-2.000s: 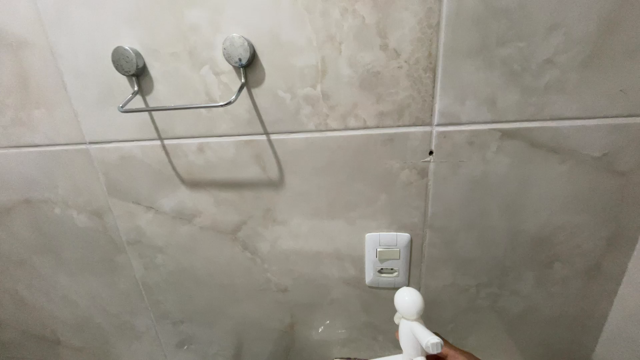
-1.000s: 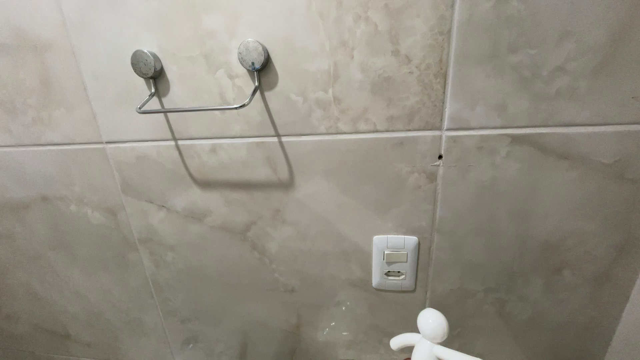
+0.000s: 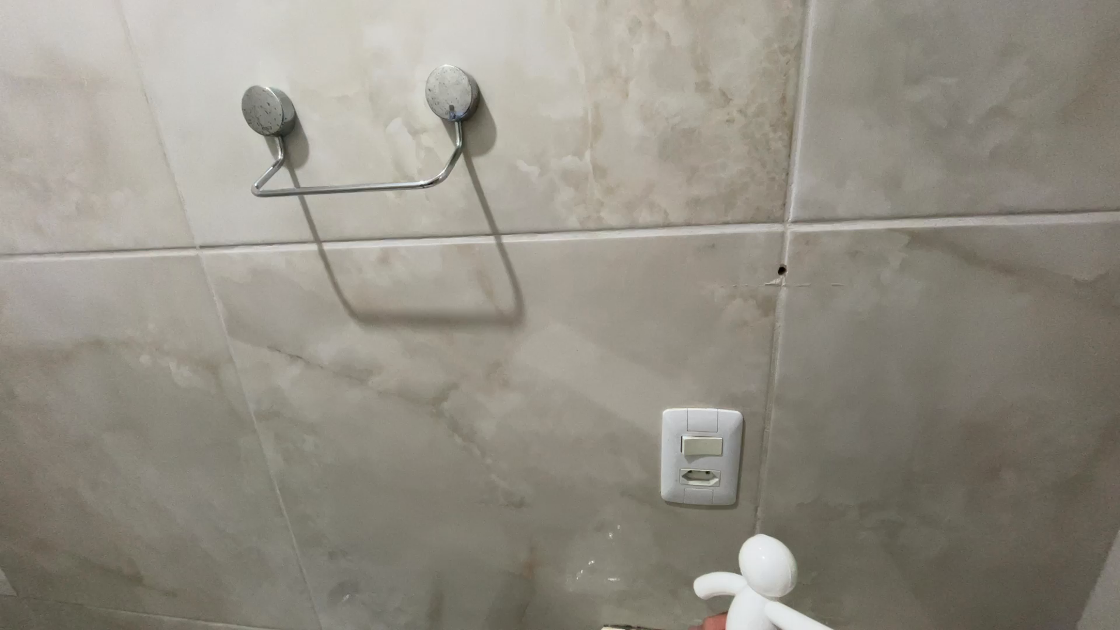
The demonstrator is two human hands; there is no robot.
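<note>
A glossy white human-shaped figure [image 3: 768, 567] with a round head and outstretched arms rises from the bottom edge, right of centre, below the wall plate. Its lower part is cut off by the frame. A small piece of a hand [image 3: 713, 622] shows beside and partly behind the figure's body. Which hand it is, and whether it grips the figure, cannot be told. No other part of my hands is visible. A white wall plate [image 3: 702, 422] with a rocker switch [image 3: 702, 446] and a socket [image 3: 700, 478] is just above the figure.
A chrome wire towel holder [image 3: 350, 188] on two round mounts hangs at the upper left and casts a shadow. Marbled wall tiles [image 3: 560, 376] fill the view. A small dark hole [image 3: 781, 270] lies near a grout joint. A light brown edge [image 3: 626, 626] shows at the bottom.
Two seconds ago fingers showed at the figure's right side; now skin shows at its left. The figure's arms have turned to point differently. The view has shifted slightly.
</note>
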